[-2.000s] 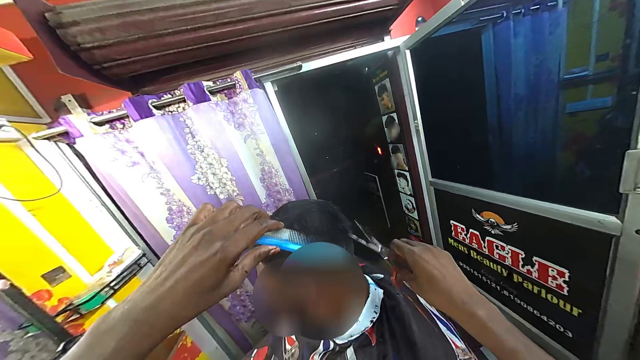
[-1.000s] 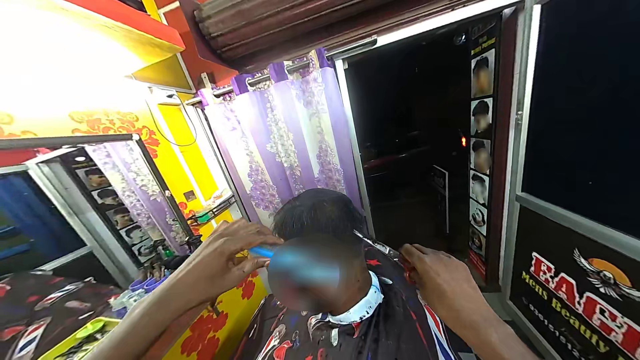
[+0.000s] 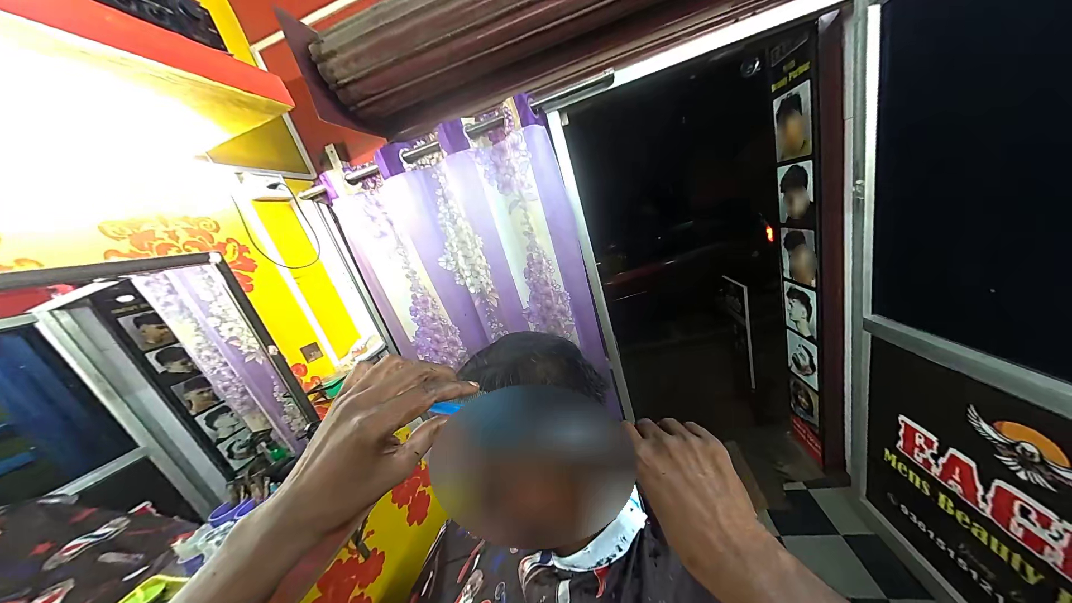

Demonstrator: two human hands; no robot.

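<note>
A person with dark hair (image 3: 536,360) sits facing me, the face blurred, wearing a patterned barber's cape (image 3: 490,569) with a white neck strip (image 3: 607,540). My left hand (image 3: 377,427) pinches a blue comb (image 3: 446,409) at the hair's left side; the blur covers part of the comb. On the right side of the head, my right hand (image 3: 687,477) is beside the blurred area with its fingers curled. Whatever it holds is hidden in this frame.
A mirror (image 3: 218,352) and purple cups (image 3: 233,511) are at the left. Behind the person hang floral curtains (image 3: 469,251), next to a dark doorway (image 3: 687,218). A glass door with a lettered panel (image 3: 963,452) stands at the right, above a checkered floor (image 3: 825,528).
The thin metal tool seen at my right hand in the earlier frames, apparently scissors, no longer shows. My left hand remains at the hair with the comb. The view has swung left since the first frame.
</note>
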